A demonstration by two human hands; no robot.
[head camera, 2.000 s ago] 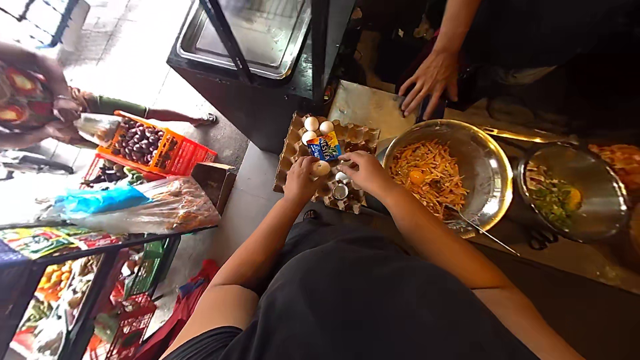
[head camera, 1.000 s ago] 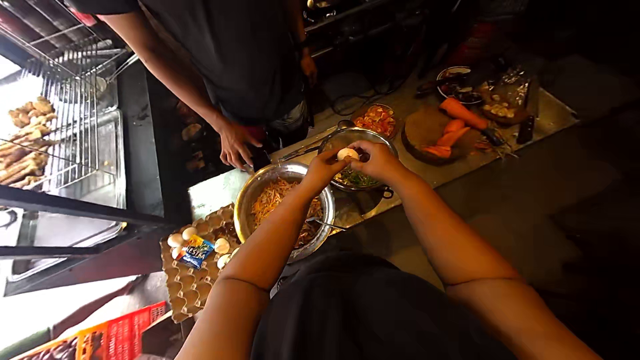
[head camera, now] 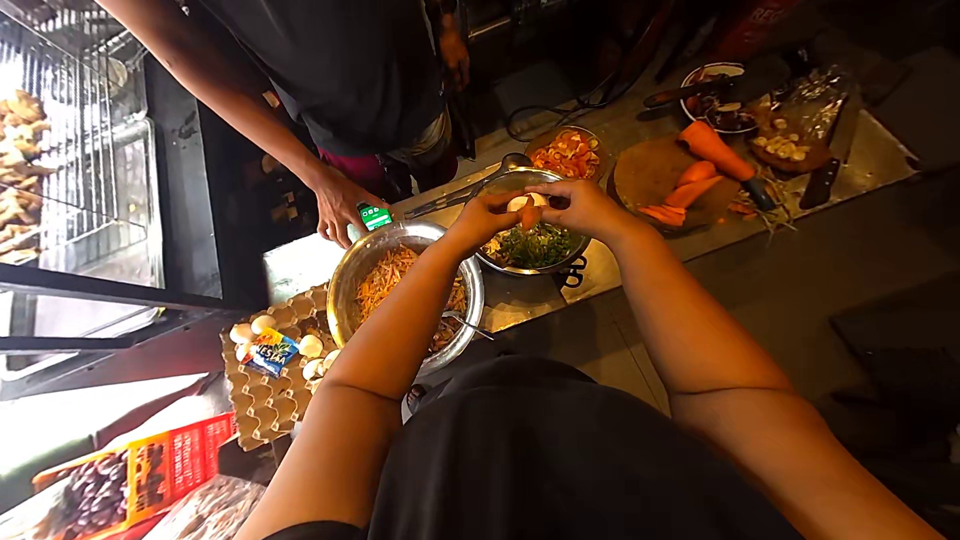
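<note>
Both my left hand [head camera: 484,221] and my right hand [head camera: 581,210] grip one pale egg [head camera: 526,201] between their fingertips. They hold it over a metal bowl [head camera: 529,268] of chopped green leaves [head camera: 536,246] and other pale pieces. Left of it, partly under my left forearm, stands a larger metal bowl [head camera: 341,300] with shredded orange food [head camera: 388,277] and a spoon [head camera: 469,325] leaning on its rim. Further left, an egg carton [head camera: 262,412] bears several eggs [head camera: 310,346] and a blue and yellow sachet [head camera: 271,351]. Whether the shell is cracked I cannot tell.
A co-worker's hand [head camera: 341,206] rests by a lit phone [head camera: 374,216] behind the large bowl. A bowl of orange pieces [head camera: 568,154], a round cutting board [head camera: 630,180] with carrots [head camera: 712,150], a knife [head camera: 820,184] and a plate [head camera: 686,112] lie to the right. A glass display case [head camera: 82,187] stands left.
Both hands have moved from the egg carton to over the bowl of greens, with an egg between them. The view has swung right. A lit phone now shows by the co-worker's hand.
</note>
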